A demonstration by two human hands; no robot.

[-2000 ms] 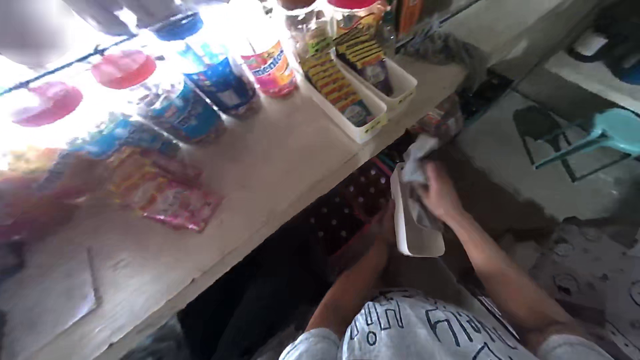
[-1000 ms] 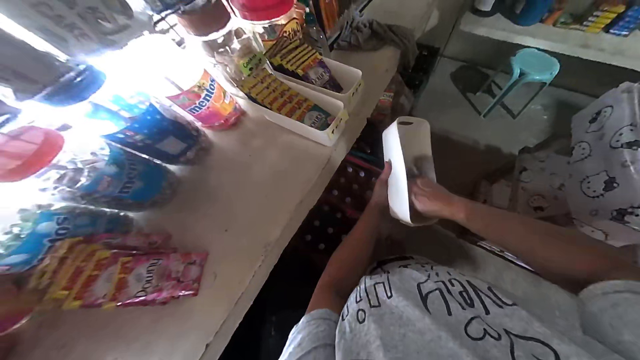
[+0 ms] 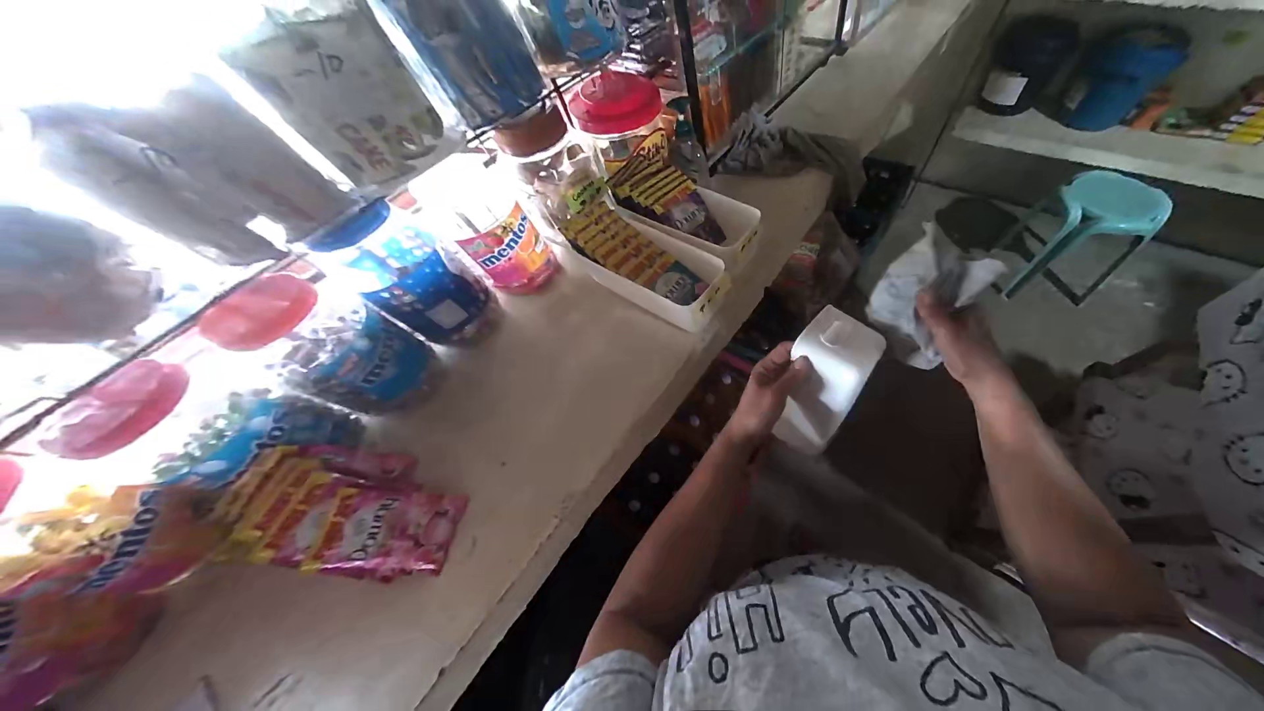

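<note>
My left hand (image 3: 768, 397) grips the side of a white plastic bin (image 3: 837, 370), held tilted in front of my body beyond the counter's edge. To its right, my right hand (image 3: 953, 336) clutches a crumpled whitish cloth (image 3: 913, 286), apart from the bin. Two similar white bins, one (image 3: 681, 314) nearer and one (image 3: 748, 225) behind it, stand side by side on the counter with rows of sachets (image 3: 632, 255) inside. Pink and yellow Downy sachets (image 3: 385, 528) lie at the counter's left part.
Mentos jars (image 3: 509, 252) and a red-lidded jar (image 3: 617, 109) line the back of the pale counter (image 3: 538, 425). A grey cloth (image 3: 790, 148) lies at its far end. A teal stool (image 3: 1116, 202) stands on the floor at right, below a shelf (image 3: 1076, 143). Patterned fabric (image 3: 1224, 415) is at the right edge.
My right hand has moved away from the bin, with the cloth now beside it. The bin has turned in my left hand. In the oldest frame the cloth was against the bin.
</note>
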